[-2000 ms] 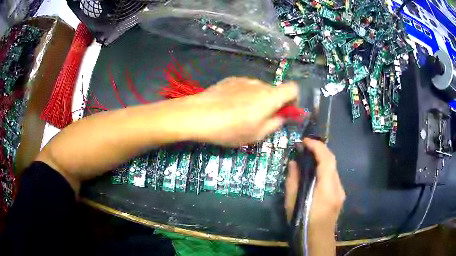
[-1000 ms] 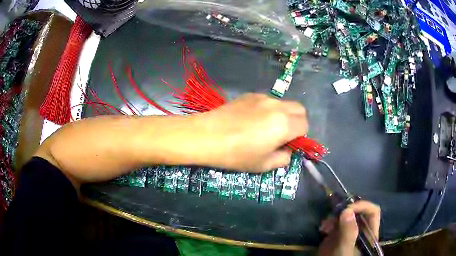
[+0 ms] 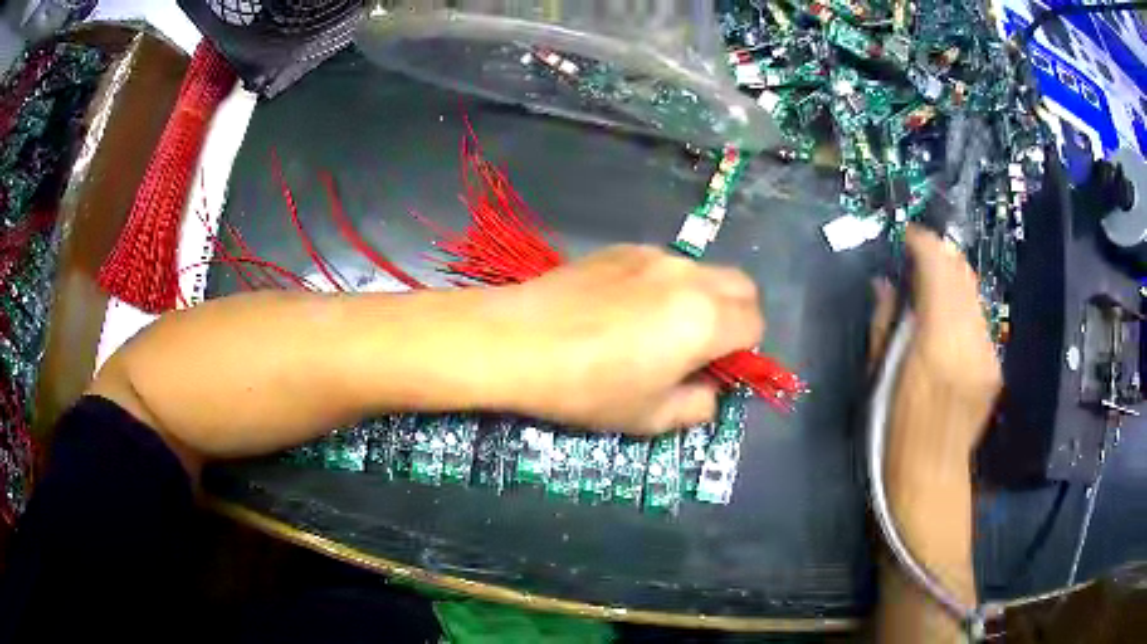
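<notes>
My left hand (image 3: pixel 654 340) is closed around a bundle of red lead wires (image 3: pixel 761 376); the tips stick out at the right of the fist and the long ends fan out (image 3: pixel 497 239) behind it. A row of green circuit boards (image 3: pixel 585 468) lies under and below my left forearm. My right hand (image 3: pixel 943 340) is at the right, blurred, beside the loose board pile. It holds the soldering iron (image 3: pixel 964 170), seen only as a blurred grey shape above the fingers, with its pale cord (image 3: pixel 877 434) curving down past the wrist. The iron tip cannot be made out.
The loose board pile (image 3: pixel 868 94) fills the upper right. A single board (image 3: pixel 711 208) lies by the clear plastic (image 3: pixel 566 69). A spare red wire bundle (image 3: pixel 170 189) and board box (image 3: pixel 94 214) are at left. A black box (image 3: pixel 1057 340) stands at right; a fan (image 3: pixel 283 32) is top left.
My right hand has moved up and right, away from the wire tips to the board pile, taking the iron along. My left hand keeps the wires and has shifted slightly left.
</notes>
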